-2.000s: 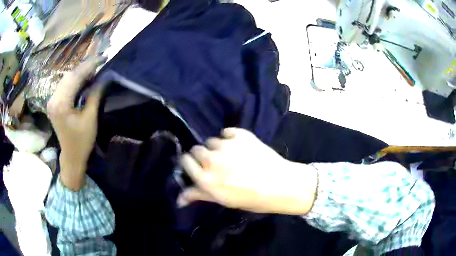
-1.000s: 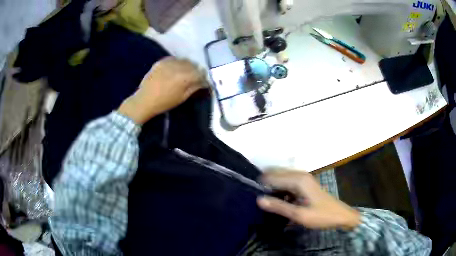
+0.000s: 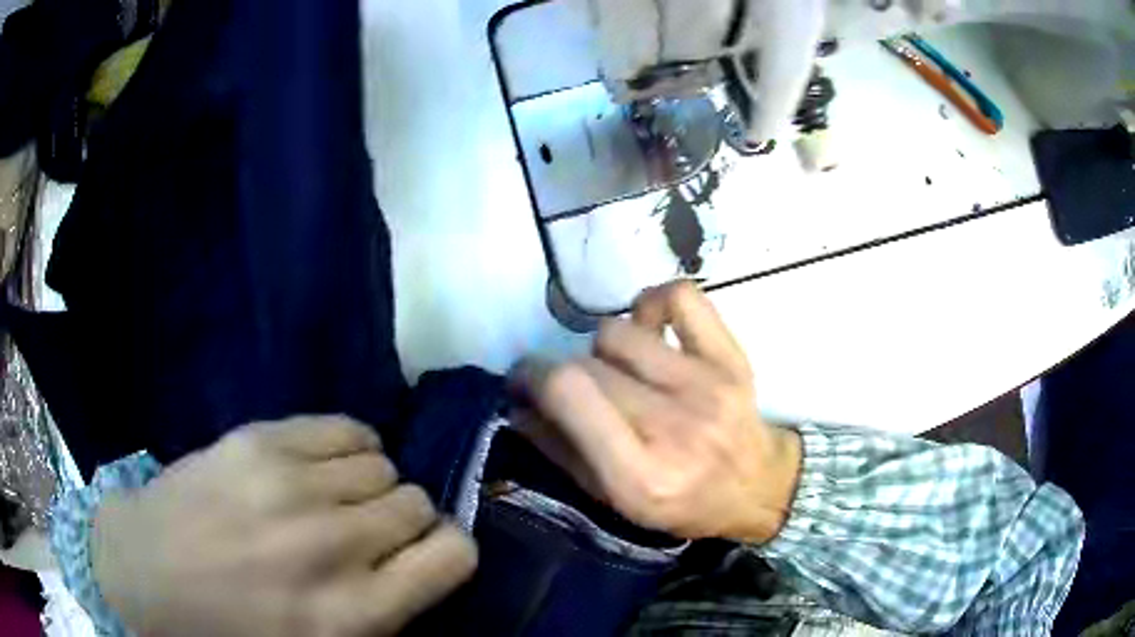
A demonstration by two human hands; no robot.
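Note:
A dark navy garment (image 3: pixel 293 237) covers the left side and runs down to both hands. Its folded opening with a whitish edge (image 3: pixel 585 529) lies between the hands. My left hand (image 3: pixel 280 529) rests knuckles up on the cloth at the lower left, its fingers curled into it with the tips hidden. My right hand (image 3: pixel 672 423) pinches the garment's edge with thumb and forefinger, the other fingers bent. The cloth is away from the presser foot area (image 3: pixel 697 131).
The sewing machine head (image 3: pixel 697 44) stands over the needle plate (image 3: pixel 579 149). Orange and teal snips (image 3: pixel 952 87) lie at the upper right, near a black flat rectangle (image 3: pixel 1089 184). A fabric pile (image 3: pixel 25 224) is at the left.
My left hand has moved down and left to the lower edge. My right hand has moved left and up, with the whitish edge now folded beside it. The garment has shifted left from the machine.

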